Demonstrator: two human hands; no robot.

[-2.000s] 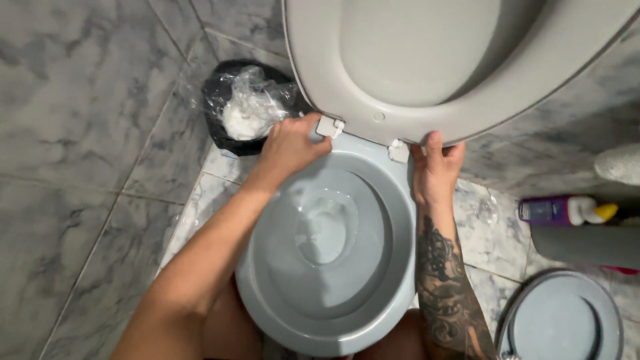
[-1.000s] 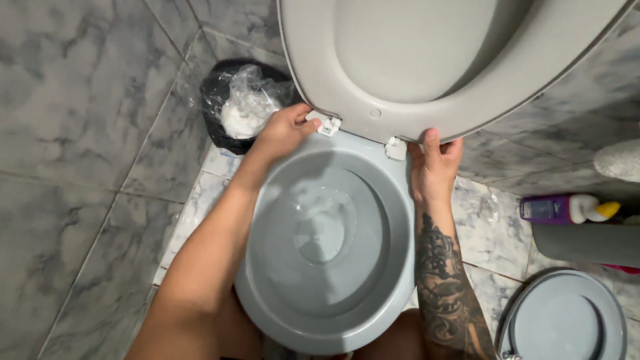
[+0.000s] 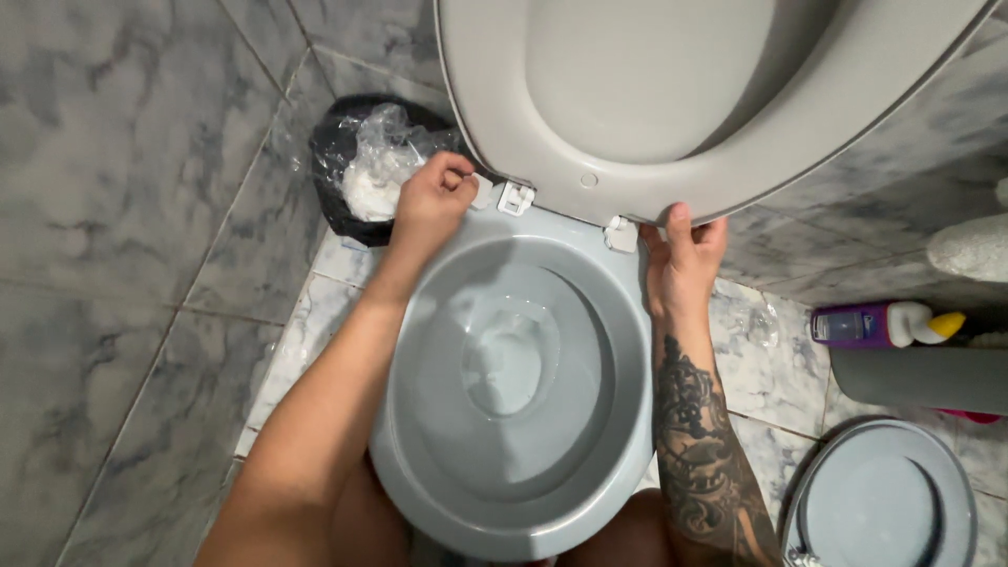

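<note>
A light grey toilet seat with its lid point(image 3: 630, 169) stands raised at the back of a grey toilet bowl point(image 3: 398, 441). My left hand point(image 3: 437, 193) pinches a small white plastic hinge cap point(image 3: 479, 191) beside the left hinge point(image 3: 516, 199), whose frame-like inside shows. The right hinge point(image 3: 620, 235) has its white cover over it. My right hand point(image 3: 687, 252) grips the lower edge of the raised seat, just right of that hinge, thumb in front; its other fingers are partly hidden behind the edge.
Behind my left hand is a black-lined bin point(image 3: 335, 177) with clear plastic and white paper. At right are a purple bottle point(image 3: 854, 324) with a yellow cap, a grey container point(image 3: 921, 378) and another grey seat or lid point(image 3: 870, 496) on the floor. Marble-look tiled walls stand close by.
My left hand has moved a little left, away from the left hinge, with the white cap now apart from it. My right hand has stayed at the seat's edge.
</note>
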